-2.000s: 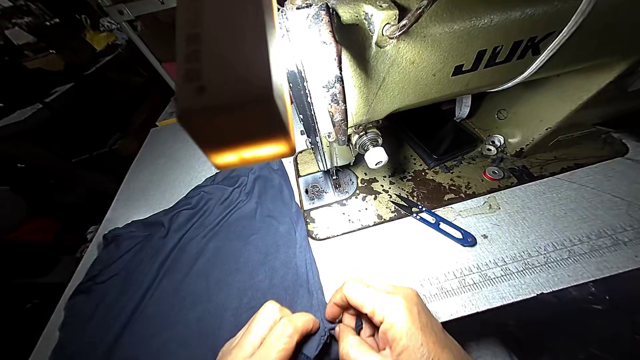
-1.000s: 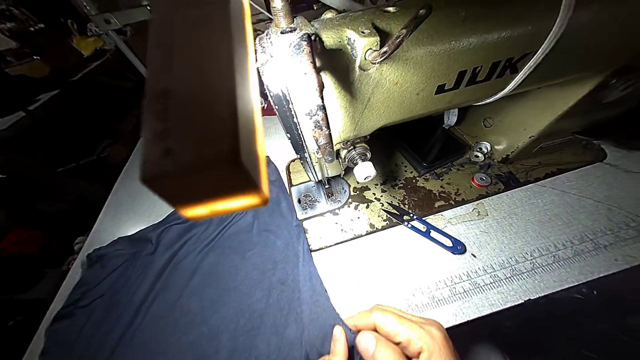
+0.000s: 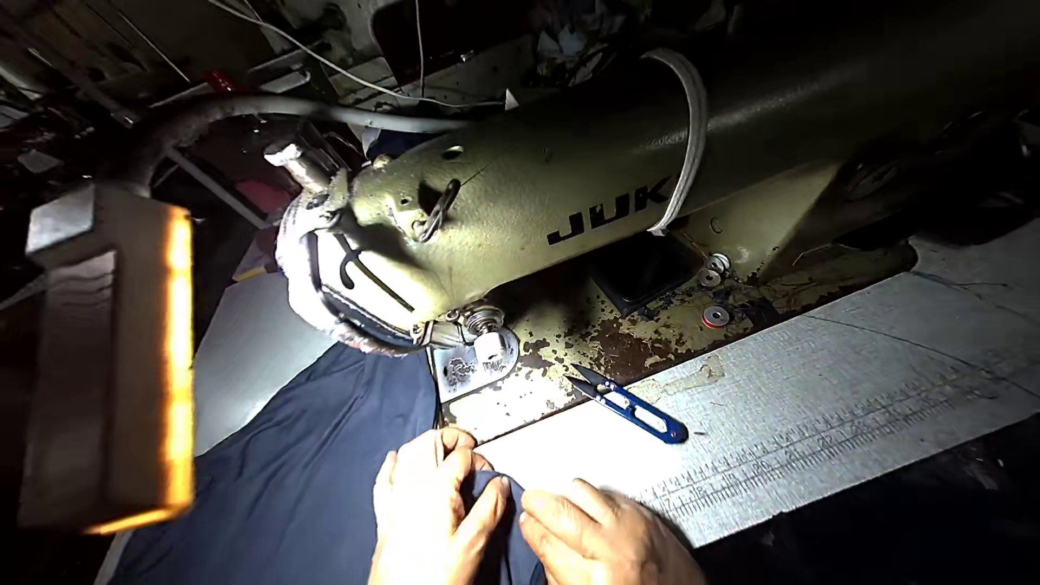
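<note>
Dark blue fabric [image 3: 325, 463] spreads over the left part of the table, its upper end beside the needle plate [image 3: 475, 366] of an old green Juki sewing machine [image 3: 520, 203]. At the bottom centre my left hand [image 3: 435, 504] pinches the fabric's right edge between thumb and fingers. Just to its right, my right hand [image 3: 601, 532] grips the same edge with its fingertips. A small fold stands up between the two hands. Blue-handled thread snips [image 3: 638, 410] lie above and right of my right hand, their points toward the machine bed.
A lit lamp [image 3: 122, 357] on a curved arm hangs at the left. Metal bobbins [image 3: 715, 317] rest on the machine's chipped bed. A printed ruler scale [image 3: 812, 439] runs along the table's front edge. A pale cord [image 3: 691, 138] loops round the machine arm.
The view has shifted and tilted a lot. My left hand, out of sight one second ago, is visible again on the fabric edge, close beside my right hand. The snips remain on the table.
</note>
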